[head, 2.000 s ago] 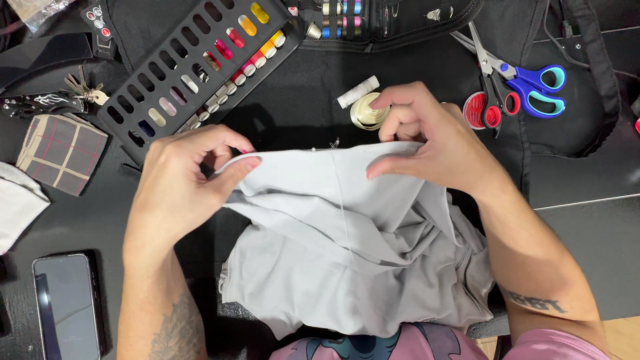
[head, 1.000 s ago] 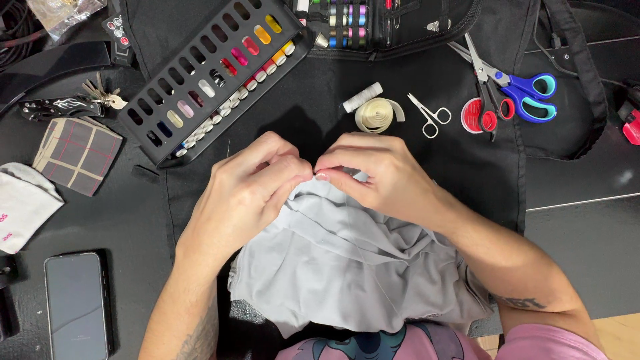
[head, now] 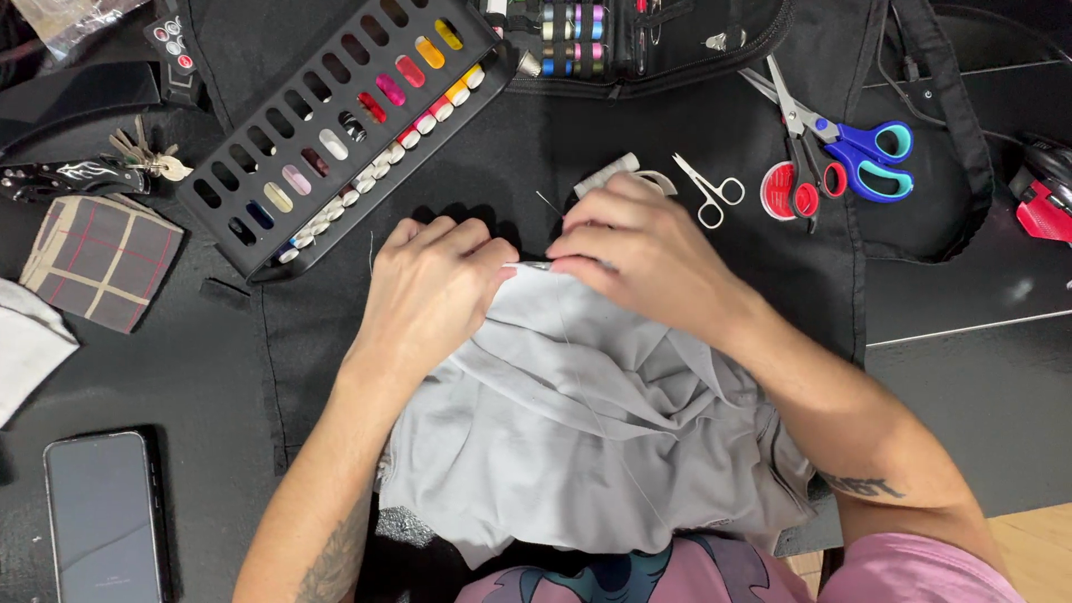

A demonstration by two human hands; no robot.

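Light grey fabric [head: 578, 402] lies bunched in folds, its top edge held up between my hands. My left hand [head: 440, 293] pinches that edge between thumb and fingers. Close by on the right, my right hand [head: 628, 243] has its thumb and fingertips at the same edge. A thin sewing needle [head: 548, 201] sticks out beside the right fingers; whether they grip it is hard to tell. Pale thread [head: 578, 377] runs down over the fabric. Behind the right hand lie a white thread spool [head: 605, 174] and a rolled measuring tape [head: 657, 179], partly hidden.
A black rack of coloured thread spools [head: 335, 126] stands upper left. Small scissors [head: 710, 191], blue-handled scissors [head: 871, 159], a red round container [head: 779, 191] and an open sewing kit [head: 620, 42] lie beyond. At left are keys [head: 151, 155], a checked cloth pouch [head: 102, 261] and a phone [head: 105, 519].
Two seconds ago my hands were spread apart on the fabric edge; a second ago they met. Now they are slightly apart, and the needle shows by my right hand.
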